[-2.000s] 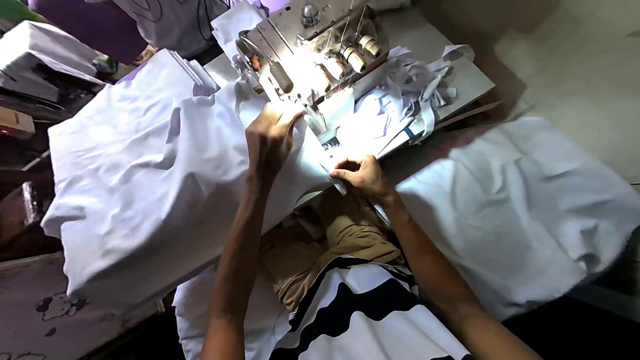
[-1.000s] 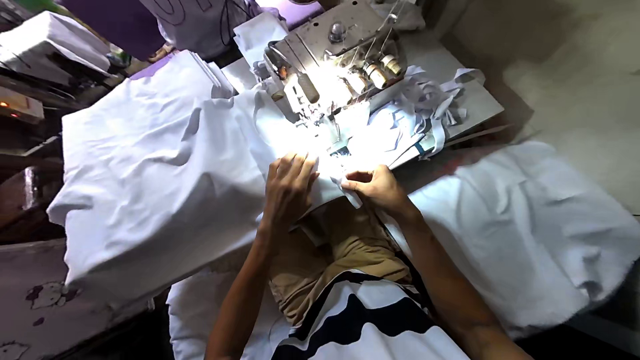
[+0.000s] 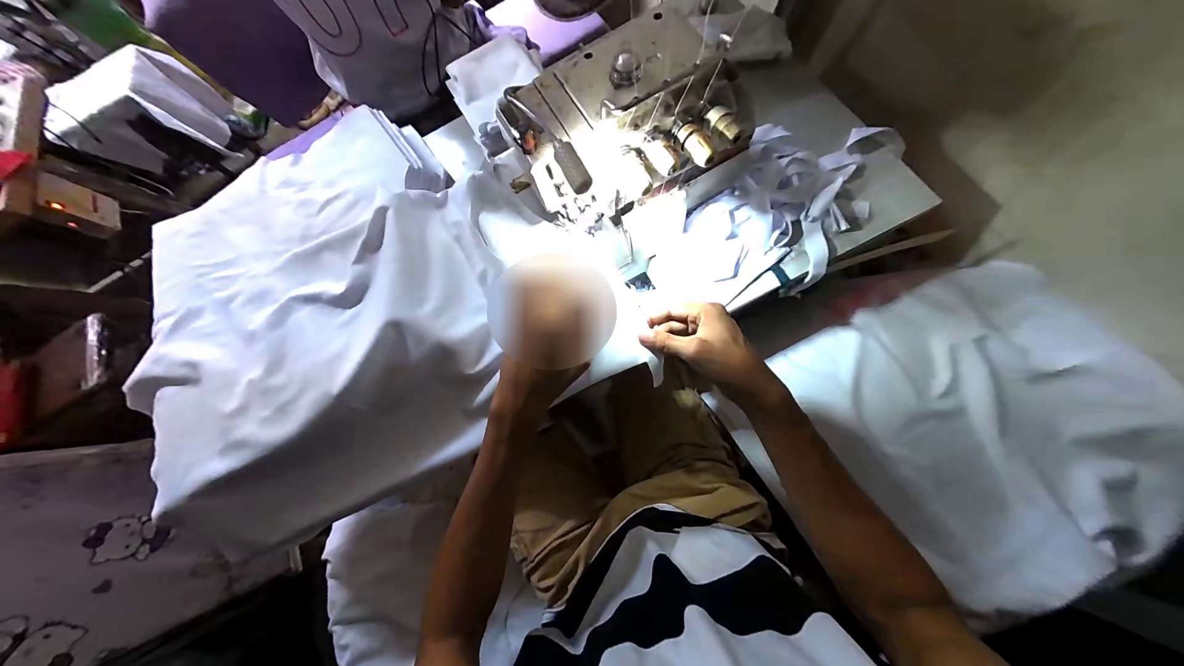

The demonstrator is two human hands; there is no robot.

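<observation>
White fabric (image 3: 324, 305) covers the left side of the table and runs up to the lit needle area of an overlock-type sewing machine (image 3: 638, 102). My left hand (image 3: 553, 314) is on the cloth just below the machine; a round blur covers its fingers, so its grip cannot be told. Close by on the right, my right hand (image 3: 708, 347) pinches the edge of a white piece between thumb and fingers, and a narrow end hangs below them. Glare washes out the cloth between the hands and the presser foot area.
White fabric strips (image 3: 795, 185) lie tangled right of the machine. A large white cloth pile (image 3: 990, 425) bulges at my right. Thread cones (image 3: 694, 141) or knobs line the machine's front. Across the table is another person's clothed body (image 3: 379, 55). Cluttered shelves stand at the left.
Two seconds ago my left hand was raised near the machine's needle area; it came down onto the cloth by one second ago. My right hand stays pinching near the table's front edge.
</observation>
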